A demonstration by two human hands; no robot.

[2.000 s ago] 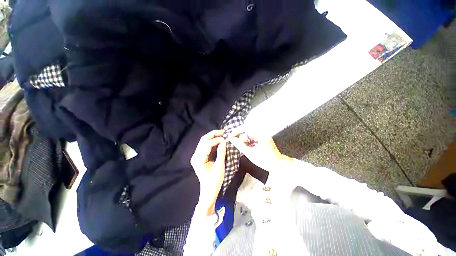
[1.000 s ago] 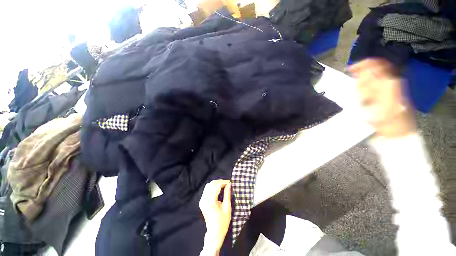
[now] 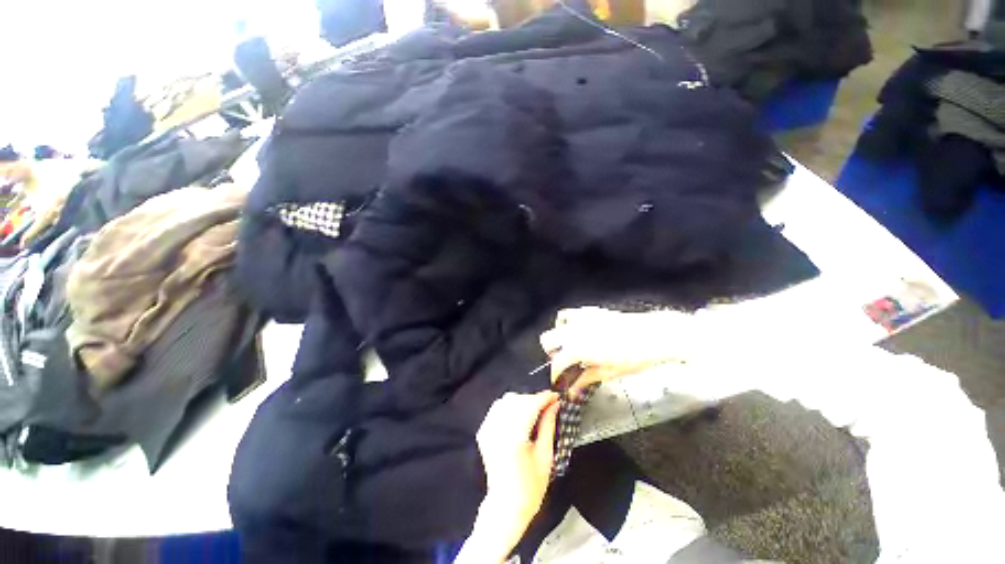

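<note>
A dark navy padded coat point(image 3: 463, 242) lies spread over the white table. A narrow black-and-white checked strip point(image 3: 569, 432) runs along its near edge. My left hand point(image 3: 518, 452) pinches the coat edge and the strip between thumb and fingers. My right hand point(image 3: 601, 347) is just above and right of it, with its fingertips bent together at the edge. A thin pale sliver, perhaps a needle point(image 3: 540, 369), shows at the right fingertips. A checked patch point(image 3: 314, 218) shows in the coat's dark shell.
A brown garment point(image 3: 154, 275) and dark grey garments point(image 3: 187, 386) lie at the left. The white table point(image 3: 821, 237) bears a red-and-blue sticker near its right corner. Blue bins point(image 3: 937, 248) with dark garments stand at the upper right. Speckled floor point(image 3: 771, 463) shows below the table.
My right hand was at the left one, swung far out to the right, and is now back at the coat edge. My left hand keeps its pinch. The view has tilted and shifted.
</note>
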